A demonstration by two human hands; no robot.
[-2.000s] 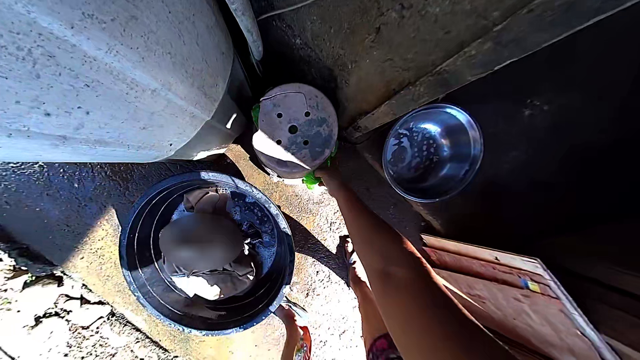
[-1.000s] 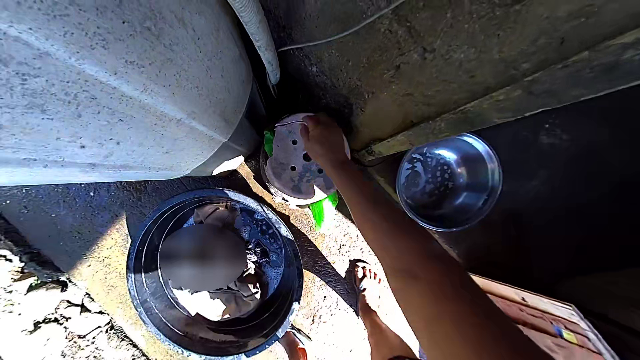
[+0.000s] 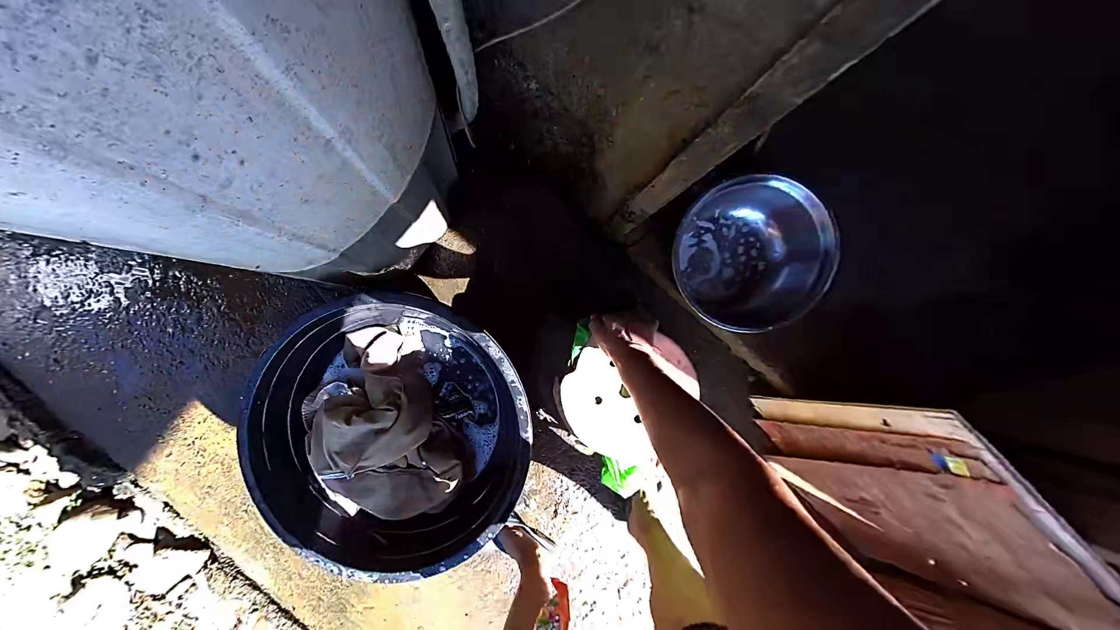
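At the far edge of a pale pink, perforated round plastic piece (image 3: 595, 402), my right hand (image 3: 626, 331) has its fingers curled over the rim. Bright green parts show beneath that piece on two sides. To its left stands a dark round tub (image 3: 381, 569) with soapy water and bunched grey-brown wet cloth (image 3: 385, 437). Low at the tub's near right rim is what looks like my left hand (image 3: 522, 544), beside a small grey piece; its grip cannot be made out.
A shiny metal bowl (image 3: 757, 254) with droplets lies at the right. A large grey rounded container (image 3: 201, 131) fills the upper left. A reddish wooden panel (image 3: 910, 499) is at the lower right, rubble (image 3: 96, 542) at the lower left. Concrete slabs border the wet ground.
The perforated round piece has moved away from the dark corner by the large container, toward me, with my right hand on it. The tub and the metal bowl have stayed put.
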